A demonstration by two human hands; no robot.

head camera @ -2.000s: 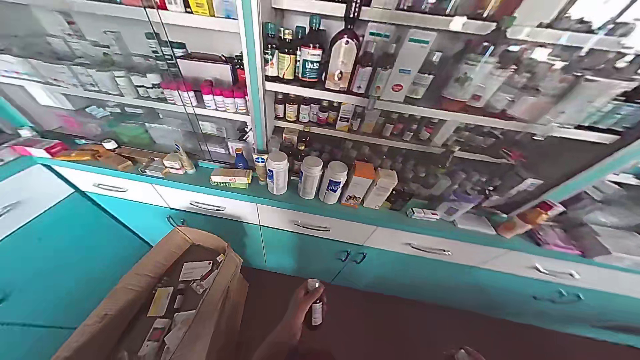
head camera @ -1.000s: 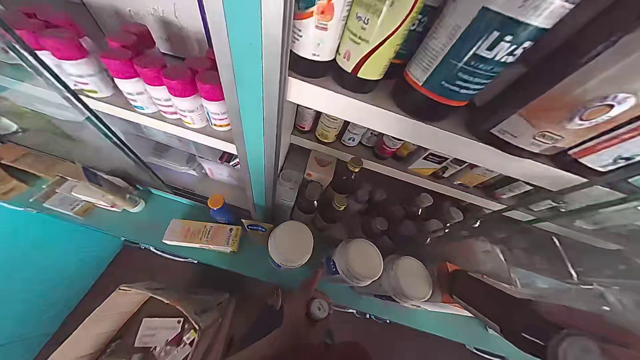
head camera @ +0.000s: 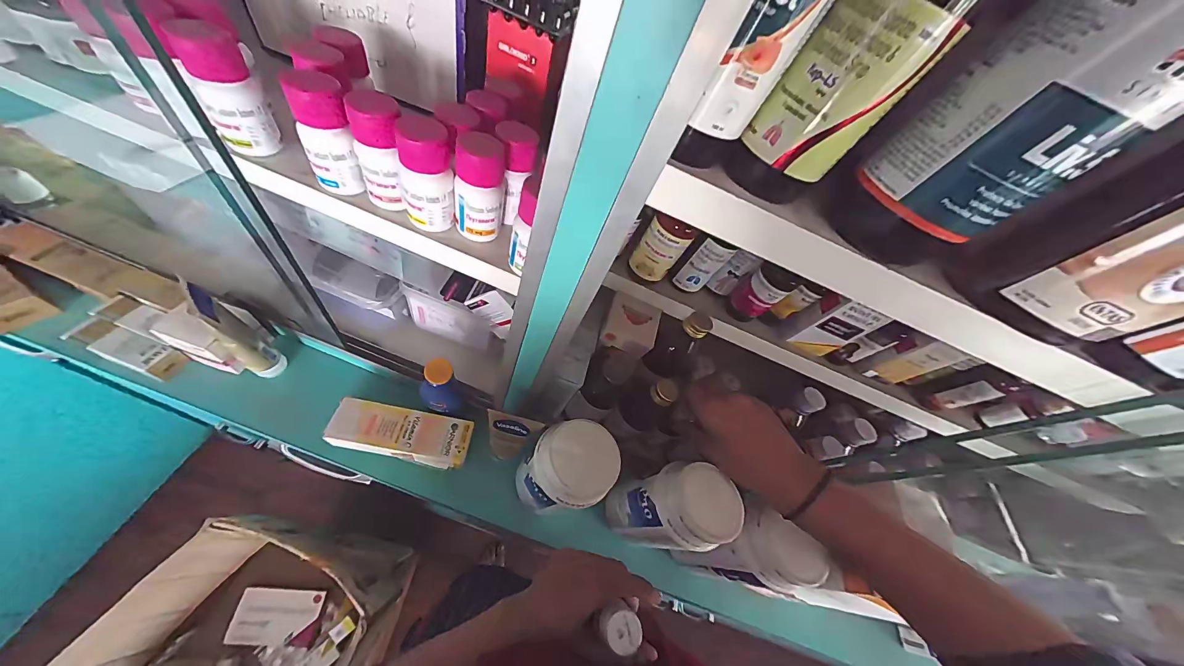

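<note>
My left hand [head camera: 592, 592], low in the view, holds a small bottle with a pale cap [head camera: 620, 631]. My right hand [head camera: 740, 430] reaches over the white tubs into the bottom shelf, beside dark bottles with gold caps [head camera: 663, 393]; its fingertips are partly hidden, and I cannot tell whether it grips a bottle. Three white tubs with pale lids stand at the counter edge: one at left [head camera: 578, 462], one in the middle [head camera: 703, 506], and one under my right forearm [head camera: 791, 555]. Left of them are a small tube [head camera: 511, 435], a flat carton [head camera: 398, 433] and a blue bottle with an orange cap [head camera: 439, 387].
A shelf edge [head camera: 832, 259] with large syrup bottles overhangs my right hand. Sliding glass panes [head camera: 999, 444] stand at the right. Pink-capped bottles [head camera: 425, 176] line the left shelf behind glass. An open cardboard box [head camera: 157, 592] with small packs sits low at left.
The view has moved much closer to the shelves. My right hand and forearm have come in from the right and reach into the bottom shelf. The small bottle remains in my left hand.
</note>
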